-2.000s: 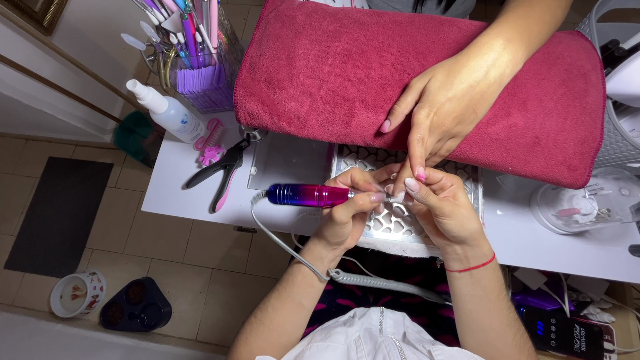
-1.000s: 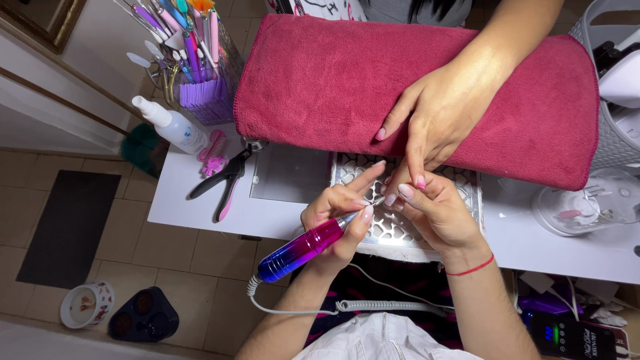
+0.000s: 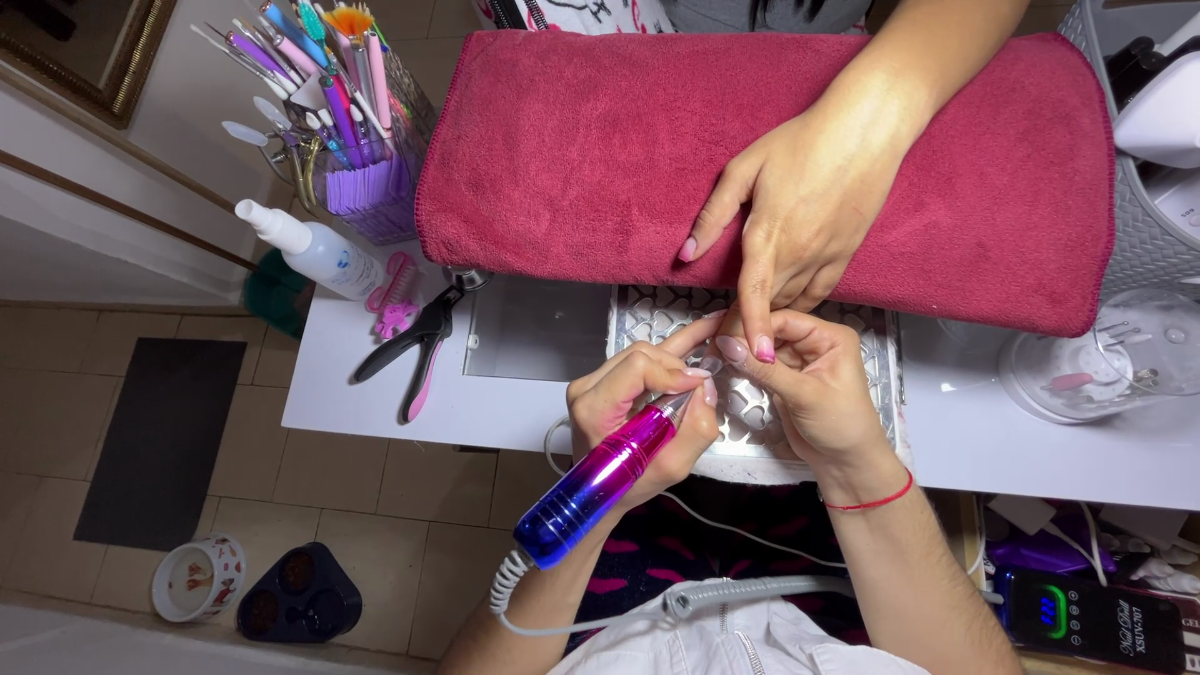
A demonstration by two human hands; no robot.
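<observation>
My left hand (image 3: 647, 412) holds an electric nail drill (image 3: 595, 487), a pink-to-blue handpiece with a coiled cord, its tip at a fingertip of another person's hand (image 3: 797, 206). With my right hand (image 3: 816, 384), which wears a red string bracelet, I grip that person's finger between thumb and fingers. The other hand rests palm down on a rolled red towel (image 3: 609, 159), a finger with a pink-tipped nail lying over my right fingers. Beneath all three hands is a metal grille with heart-shaped cutouts (image 3: 750, 412). The exact contact of the bit is partly hidden.
Left on the white table lie a tip cutter (image 3: 412, 352), a pink nail brush (image 3: 394, 291), a spray bottle (image 3: 319, 253) and a holder of brushes (image 3: 366, 187). A clear round container (image 3: 1078, 366) and grey basket (image 3: 1144, 234) stand right. The drill's control unit (image 3: 1087, 619) is lower right.
The drill, nearly level two seconds ago, has swung so its cord end now points down and left. My left hand has turned with it. My right hand keeps hold of the finger.
</observation>
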